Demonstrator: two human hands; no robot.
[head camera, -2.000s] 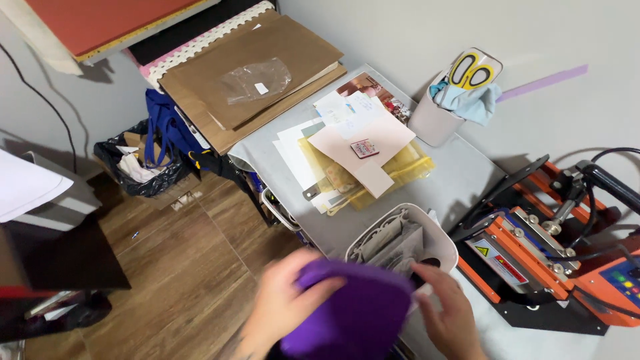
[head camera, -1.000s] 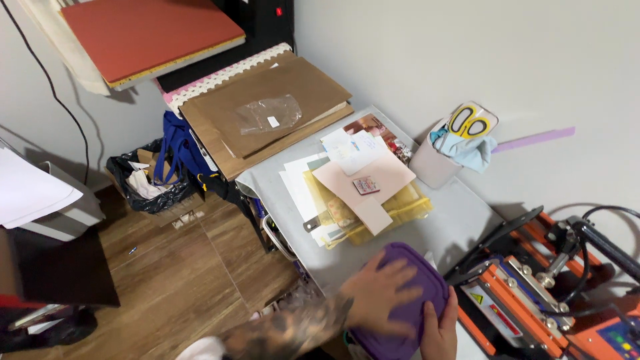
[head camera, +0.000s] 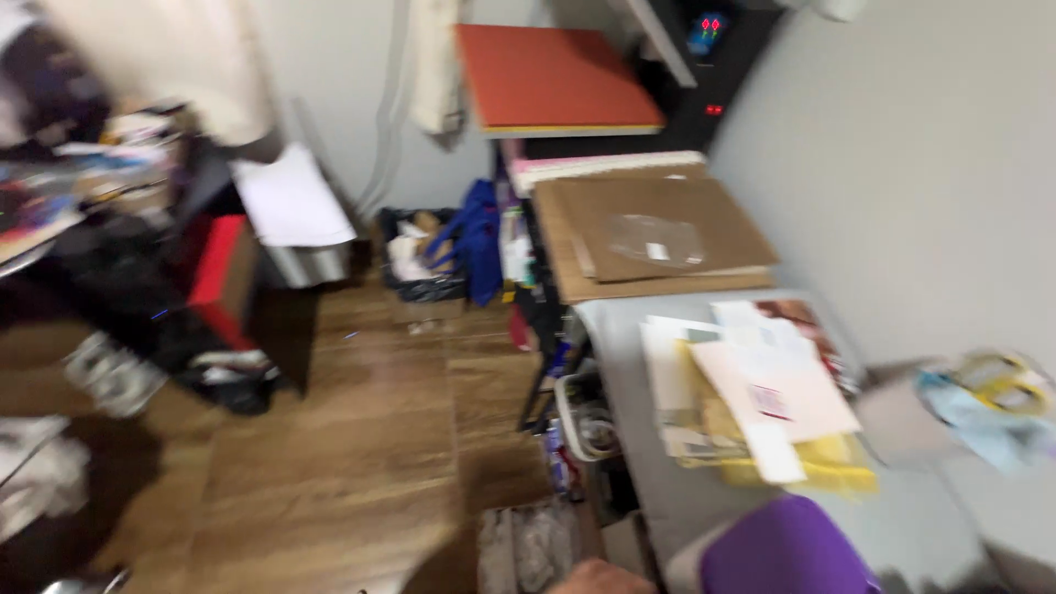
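Observation:
At the bottom edge of the head view, a small part of my left hand (head camera: 602, 577) shows beside the table, left of a light container with a purple lid (head camera: 784, 553). Its fingers are mostly cut off by the frame. My right hand is out of view. The purple lid lies over the container at the near part of the grey table (head camera: 660, 487). Beyond it are a yellow mesh pouch (head camera: 841, 474), a pale pink sheet (head camera: 775, 379) and other papers. The picture is blurred.
Brown cardboard sheets (head camera: 660, 206) lie at the table's far end, below an orange-red board (head camera: 561, 78). A bin with a black bag (head camera: 425, 285) stands on the wooden floor. A cup (head camera: 899, 412) holding yellow-handled scissors (head camera: 1002, 384) stands by the wall.
The view has swung left. The purple lid, held over the open container at first, now lies over it. My left hand has come off the lid, and my right hand has left the view.

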